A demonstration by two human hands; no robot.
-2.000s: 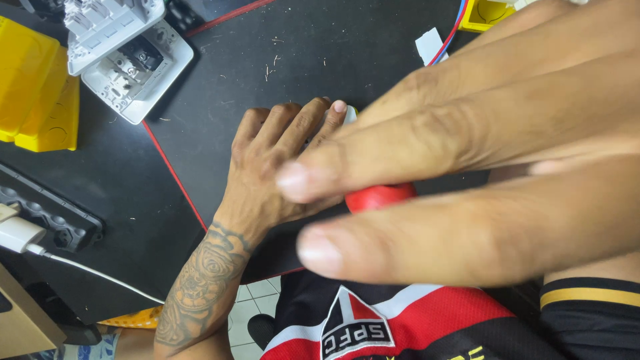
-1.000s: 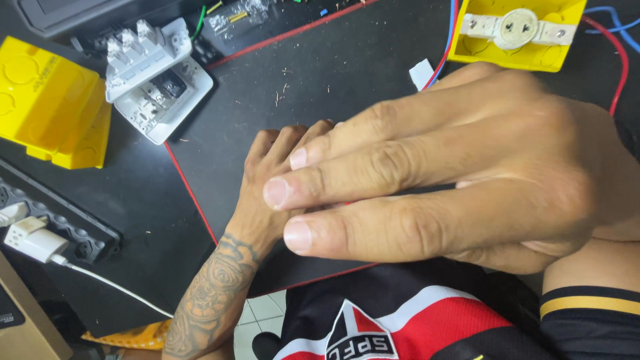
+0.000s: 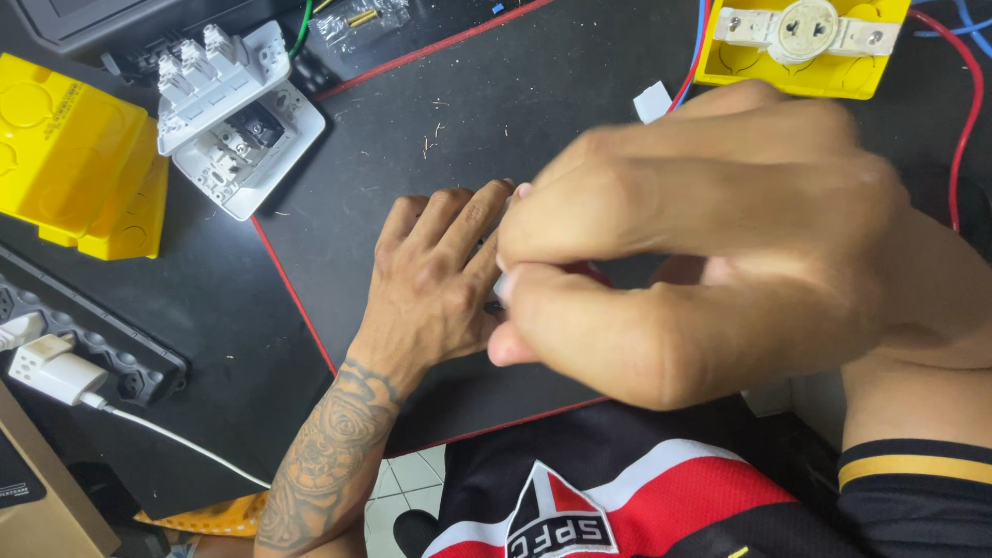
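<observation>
My left hand (image 3: 442, 271) lies palm down on the black mat (image 3: 349, 163), its fingers bent over a small light-coloured thing that is mostly hidden. My right hand (image 3: 682, 240) is raised close to the camera, thumb and forefinger brought together beside the left fingers. A small whitish bit (image 3: 502, 288) shows at the right thumb tip; whether it is pinched I cannot tell. Behind the right hand part of a red object (image 3: 590, 272) shows, perhaps a tool's handle. A white strip (image 3: 652, 102) and red and blue wires lie beyond the right hand.
White switch or socket modules with frames (image 3: 240, 124) stand at the upper left, beside yellow electrical boxes (image 3: 70, 155). A power strip (image 3: 93, 333) with a white charger (image 3: 58, 370) is at the left. A yellow box with a round white socket (image 3: 804, 31) sits at the upper right.
My right hand's fingers, spread and extended before, are now curled with thumb and forefinger together. The left hand stays on the mat. The view has shifted somewhat.
</observation>
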